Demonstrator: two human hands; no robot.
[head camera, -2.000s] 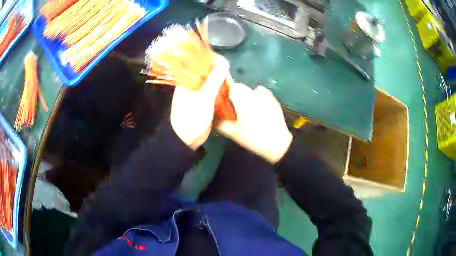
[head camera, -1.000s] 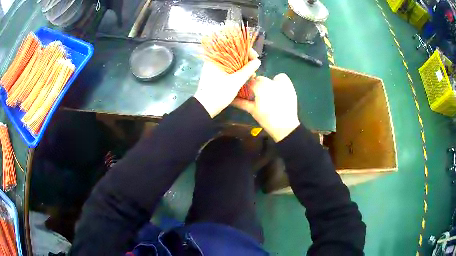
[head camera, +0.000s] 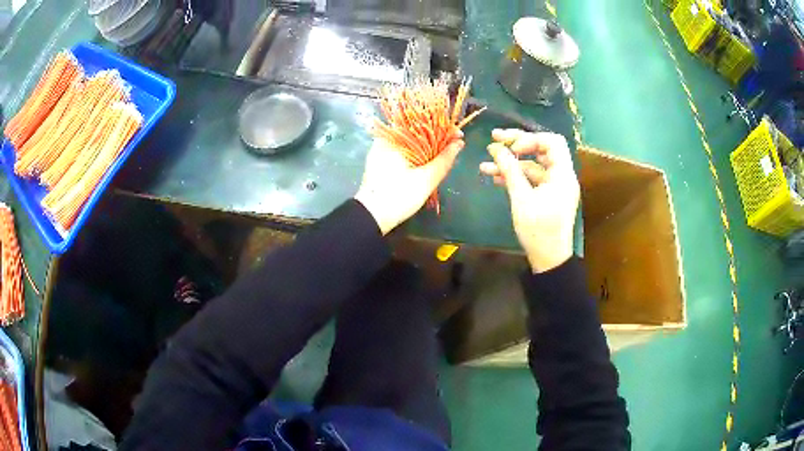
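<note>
My left hand (head camera: 398, 183) is closed around a bundle of thin orange wires (head camera: 421, 121), held upright above the green bench near its front edge. The wire tips fan out at the top, and a few strands stick out to the right. The lower ends show just below my left hand. My right hand (head camera: 539, 189) is to the right of the bundle, apart from it, with its fingers bent and thumb near the fingertips. I cannot tell whether anything small is between those fingers.
Behind the bundle is the solder pot (head camera: 339, 51). A round grey dish (head camera: 275, 120) lies left of it, a lidded metal pot (head camera: 538, 62) right. A blue tray (head camera: 160, 86) of orange bundles is at left. An open wooden box (head camera: 636, 247) stands at right, yellow crates (head camera: 765, 176) beyond.
My right hand has let go of the bundle's lower part and moved right. My left hand still holds the bundle. Earlier, the view swung so the bench shows more squarely.
</note>
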